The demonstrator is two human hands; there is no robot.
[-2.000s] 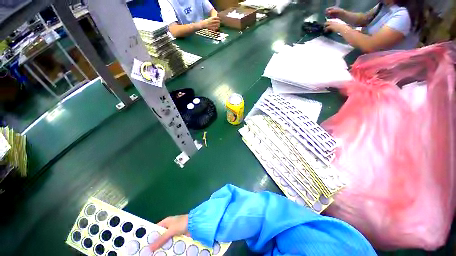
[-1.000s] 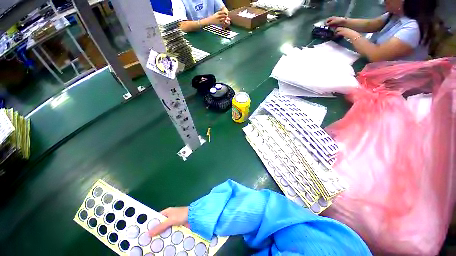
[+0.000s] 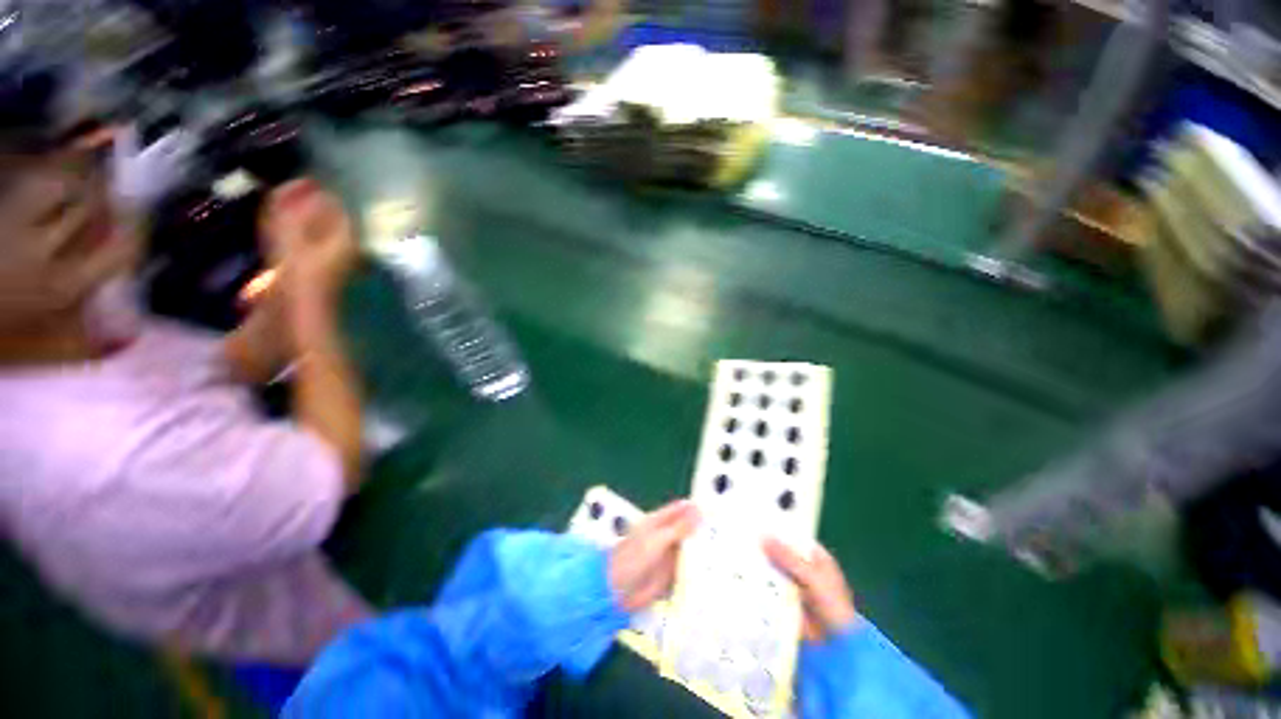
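Note:
A pad sheet [image 3: 745, 562] stands out in front of me, its far part showing rows of dark emptied circles and its near part pale pads. My left hand [image 3: 652, 556] is at its left edge, fingertips against the sheet. My right hand [image 3: 815, 582] grips its right edge, thumb on top. A second pad sheet [image 3: 604, 517] lies partly under the first and my left hand, with a few dark circles showing. Both hands are slightly blurred. Whether a loose pad is at my left fingertips I cannot tell.
A co-worker in pink [image 3: 155, 478] is close at left. A clear water bottle [image 3: 461, 323] lies beyond my left hand. Blurred stacked sheets [image 3: 674, 120] are at the back. The grey post [image 3: 1152, 436], a yellow can [image 3: 1214, 643] and dark units are at right.
The view has swung left, bringing in the co-worker in pink and the bottle; the pink bag has left view. My left hand has appeared, and both hands are now on the sheet.

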